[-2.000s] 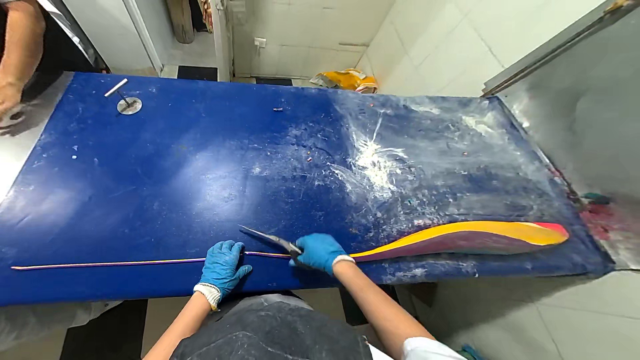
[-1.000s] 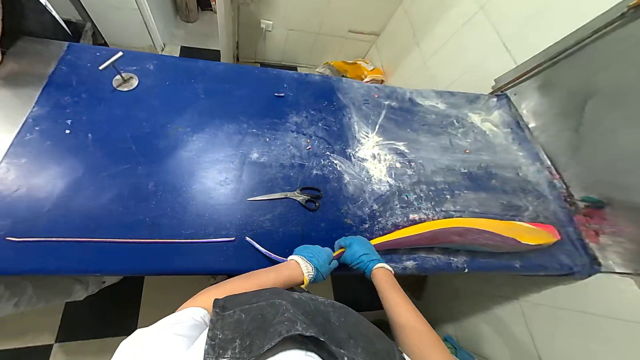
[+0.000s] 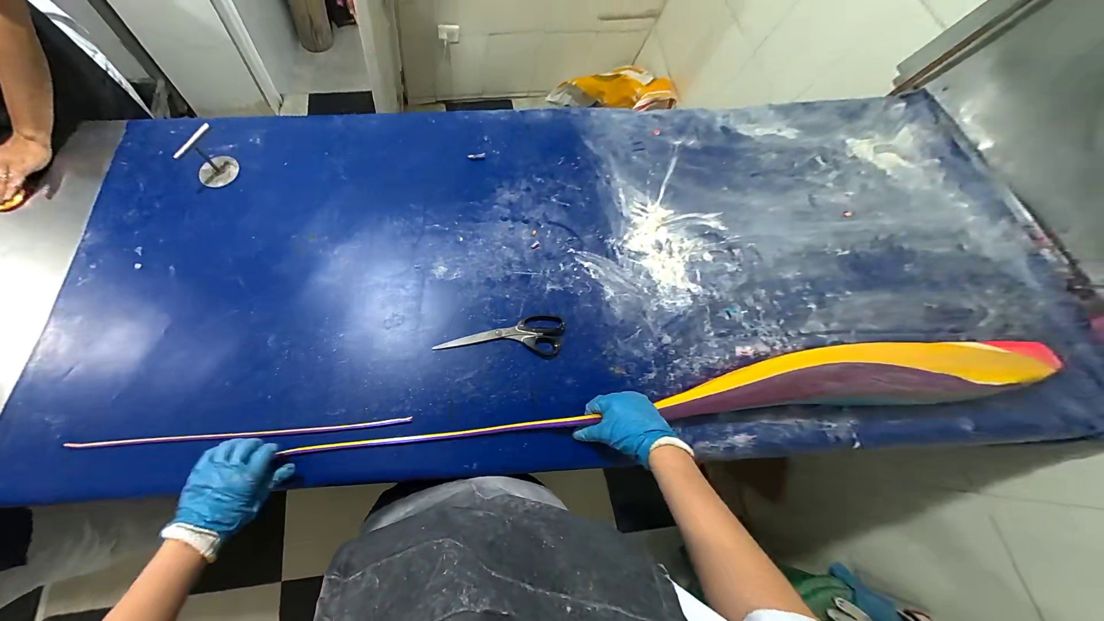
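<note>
A thick striped mass (image 3: 854,375), yellow, purple and pinkish red and apparently candy, lies along the near right part of the blue table. It tapers leftward into a thin striped strand (image 3: 448,433). My right hand (image 3: 625,423), in a blue glove, grips the strand where it leaves the thick part. At the strand's left end is my left hand (image 3: 228,487), also gloved in blue, with its fingertips on it. A separate thin strand (image 3: 241,433) lies just beyond, roughly parallel. Black-handled scissors (image 3: 509,334) rest on the table with blades apart, pointing left.
The blue table (image 3: 285,259) bears white powder (image 3: 660,237) right of centre. A round metal disc with a T-handle (image 3: 218,171) stands at the far left. Another person's hand (image 3: 21,164) is at the metal surface on the left. A metal panel (image 3: 1026,129) borders the right side.
The scissors, in my right hand two seconds ago, were let go onto the table. A separate strand now lies apart. My left hand has moved left from beside my right, and the attached strand is longer.
</note>
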